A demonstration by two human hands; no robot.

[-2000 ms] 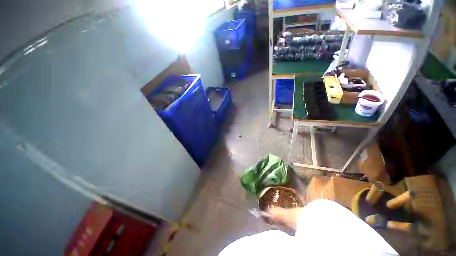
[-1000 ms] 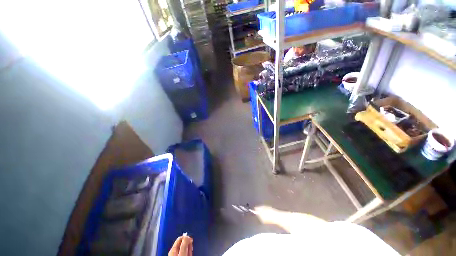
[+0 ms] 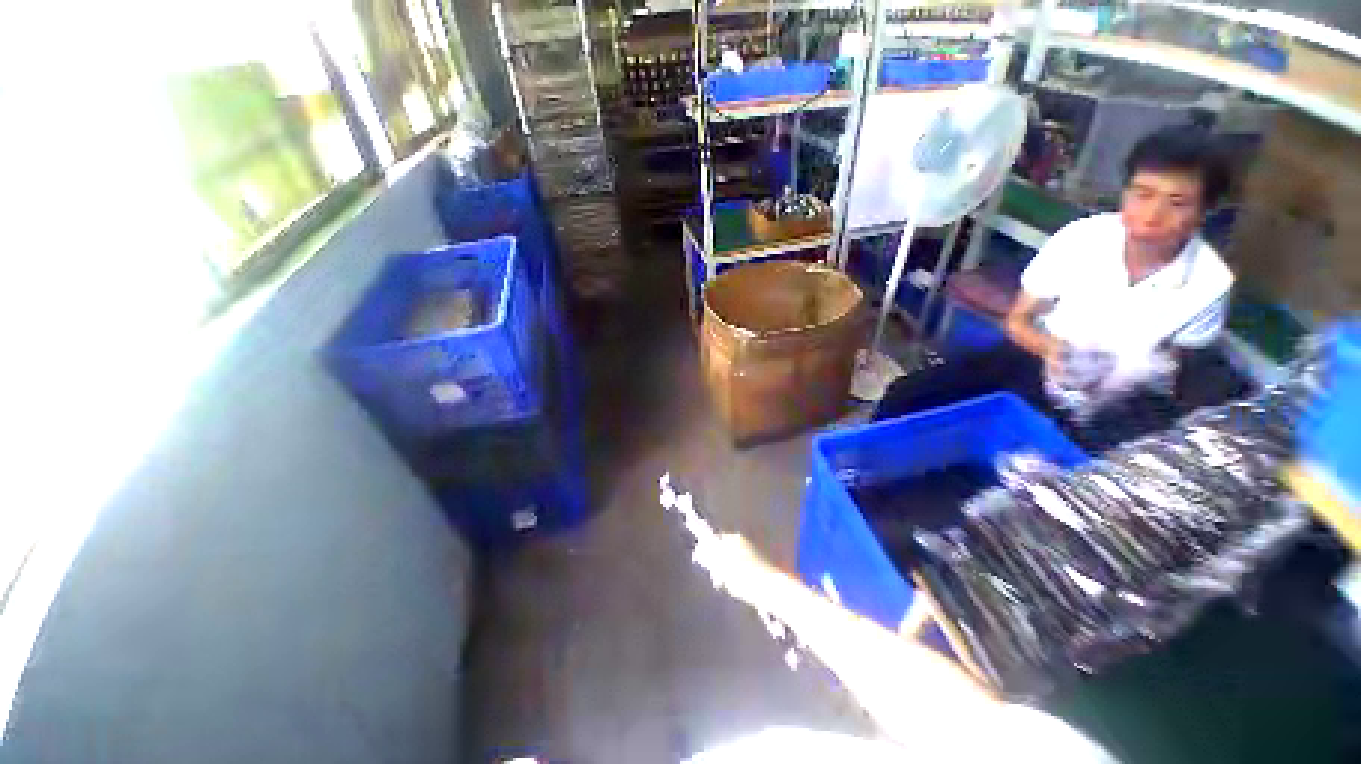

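Observation:
My right hand is stretched forward over the floor, low in the centre of the view, blurred and overexposed. It holds a thin, pale strand that looks like a wire lead; pale bits show past the fingers and also below the hand. Its exact shape is washed out. At most a tiny sliver of my left hand shows at the bottom edge, too little to read its fingers.
Stacked blue crates stand along the left wall. A brown carton stands ahead, beside a white fan. A person sits at the right, behind a blue crate and wrapped dark bundles on a green bench.
The view has moved forward along the aisle and swung up. The near crate of grey items and the bench with the white tub have left the view. My left hand has dropped almost out of view.

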